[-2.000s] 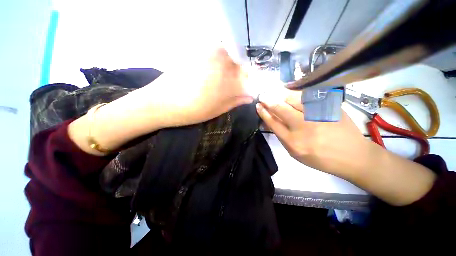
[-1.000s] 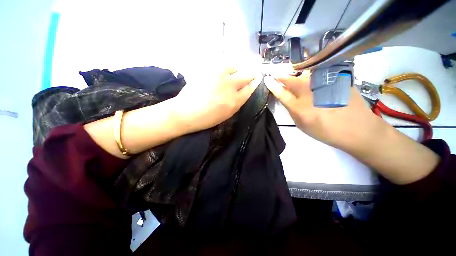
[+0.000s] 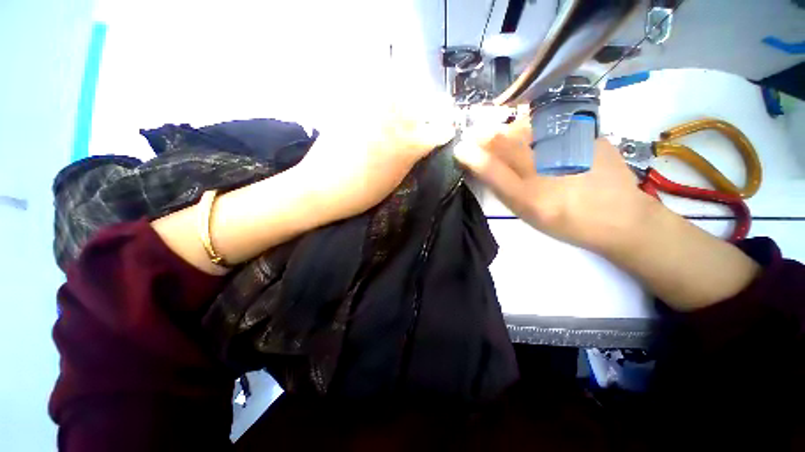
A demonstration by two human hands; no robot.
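Observation:
A dark plaid garment with black lining [image 3: 353, 291] hangs from the machine table's front edge, its top end under the sewing machine's needle area [image 3: 468, 93]. My left hand [image 3: 379, 154] lies on the garment's left side, fingertips close to the presser foot. My right hand [image 3: 560, 190] holds the garment's edge from the right, thumb and fingers pinching near the foot. The fingertips of both hands are washed out by glare. The needle itself cannot be made out. The grey-blue cup-shaped attachment [image 3: 562, 141] hangs over my right hand.
Scissors with one orange-yellow and one red handle [image 3: 710, 190] lie on the table right of my right hand. A grey measuring strip [image 3: 574, 332] runs along the table's front edge. More dark plaid cloth [image 3: 97, 203] is bunched at the left, beyond my left forearm.
Since two seconds ago, both hands and the garment's top end have moved up closer to the presser foot. In the last second they have hardly moved; the view has shifted slightly.

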